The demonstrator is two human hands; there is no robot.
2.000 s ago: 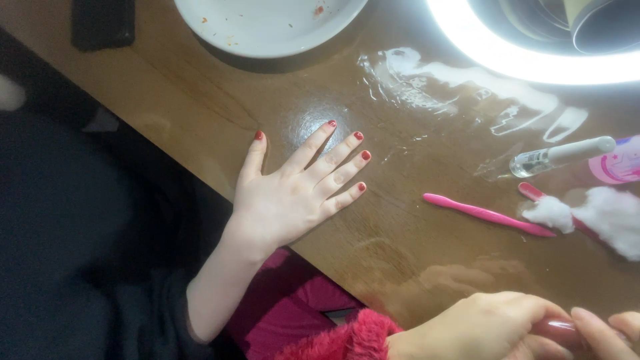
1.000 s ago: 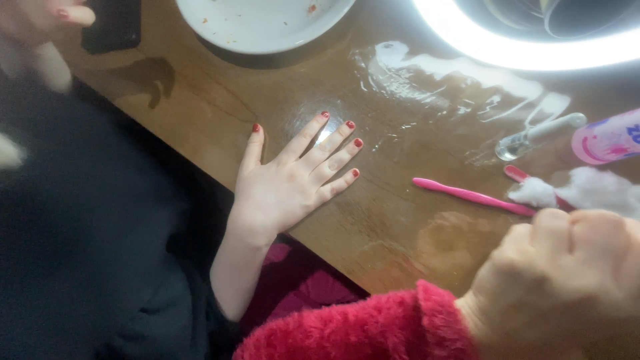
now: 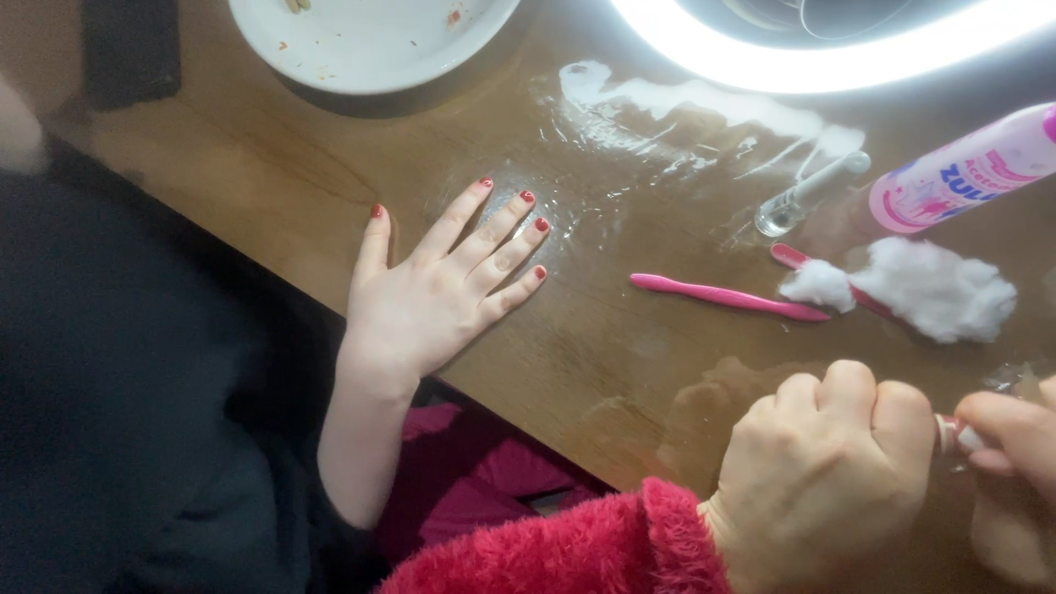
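In the head view my left hand [image 3: 825, 470], in a fluffy red sleeve, is closed around one end of a small reddish bottle [image 3: 949, 433]. My right hand [image 3: 1011, 429] pinches its other end at the right edge; much of the bottle is hidden. Another person's hand [image 3: 421, 305] lies palm down on the table with fingers spread and red polish on the nails. Near my hands are a pink plastic stick tool [image 3: 726, 297], cotton wool [image 3: 936, 289] over a pink-red tool [image 3: 789, 255], a clear polish bottle with a pale cap [image 3: 813, 194] and a pink acetone bottle [image 3: 961, 173].
A lit ring lamp [image 3: 792, 70] stands at the top right. A white plate [image 3: 363, 74] with food bits is at the top. Wet, shiny streaks mark the wooden table [image 3: 569, 363]. A dark flat object [image 3: 130, 49] lies top left, near the person's dark sleeve.
My left hand now shows its knuckles, where two seconds ago its fingers were around a glossy reddish thing. The other person's second hand, raised top left one second ago, is mostly out of view.
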